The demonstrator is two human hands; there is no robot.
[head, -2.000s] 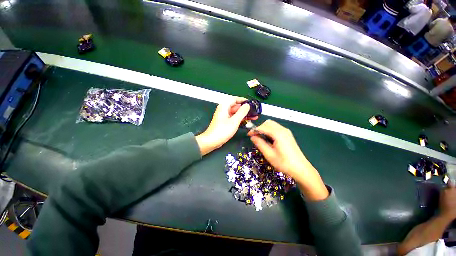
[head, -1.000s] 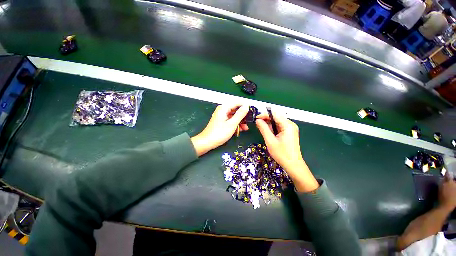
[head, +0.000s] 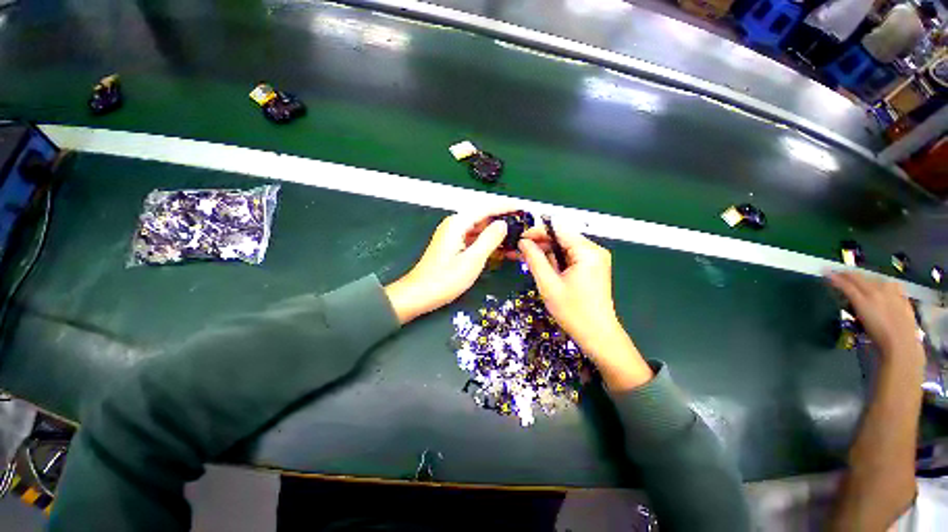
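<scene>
My left hand (head: 453,262) holds a black unit (head: 512,231) between thumb and fingers, above the bench near the white rail. My right hand (head: 577,278) touches the unit's right side with its fingertips and holds a thin dark tool (head: 553,241), which points up between thumb and fingers. The part of the unit under the fingertips is hidden. A loose pile of small white and dark parts with yellow centres (head: 520,356) lies on the green bench just below my hands.
A clear bag of small parts (head: 204,225) lies left. Beyond the white rail (head: 343,184), black units with pale tabs (head: 484,165) sit spaced on the green belt (head: 395,125). A blue instrument (head: 21,171) stands far left. Another person's hand (head: 881,312) reaches over units at right.
The belt units have shifted left. My right hand has turned from below the unit to its side, the tool now pointing up. The other person's hand has moved up towards the rail.
</scene>
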